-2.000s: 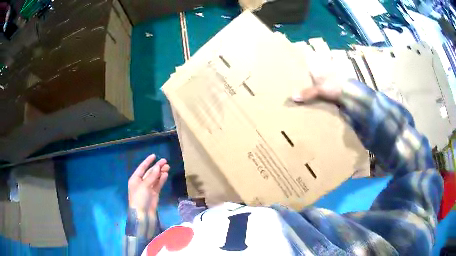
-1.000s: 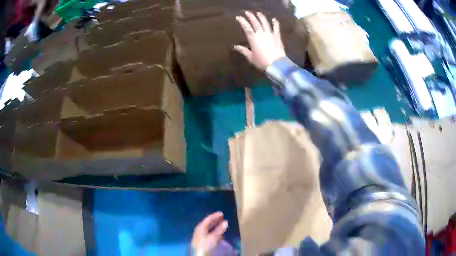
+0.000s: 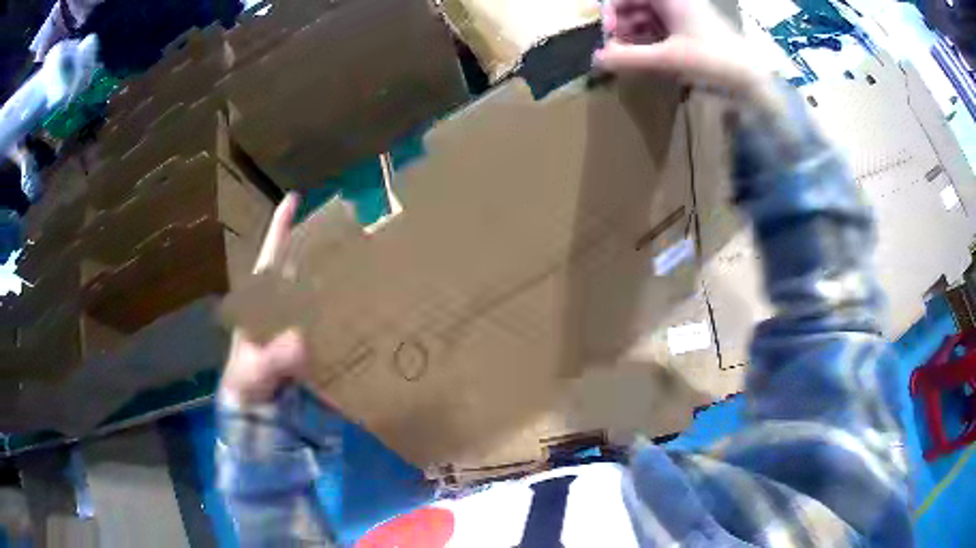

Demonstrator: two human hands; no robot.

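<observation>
A flat tan box blank (image 3: pixel 471 246) with notched edges and a thin line drawing is held up in front of me, tilted and partly blurred. My left hand (image 3: pixel 268 332) grips its left edge. My right hand (image 3: pixel 664 43) grips its upper right edge. More blanks (image 3: pixel 835 203) with small white labels lie at the right; the held blank hides part of them. Rows of folded boxes (image 3: pixel 155 268) with dark open compartments stand at the left.
A large brown panel of another box (image 3: pixel 353 86) stands beyond the held blank. A wrapped tan bundle (image 3: pixel 514 27) is at the top. A red object (image 3: pixel 947 396) is at the right edge. A large open carton (image 3: pixel 134 487) is below the table at lower left. Another person's arm (image 3: pixel 48 91) shows top left.
My right hand has come back from the brown box beyond and now holds a blank's upper edge. My left hand, empty before, has risen to the blank's left edge. The blank is lifted and shows printing.
</observation>
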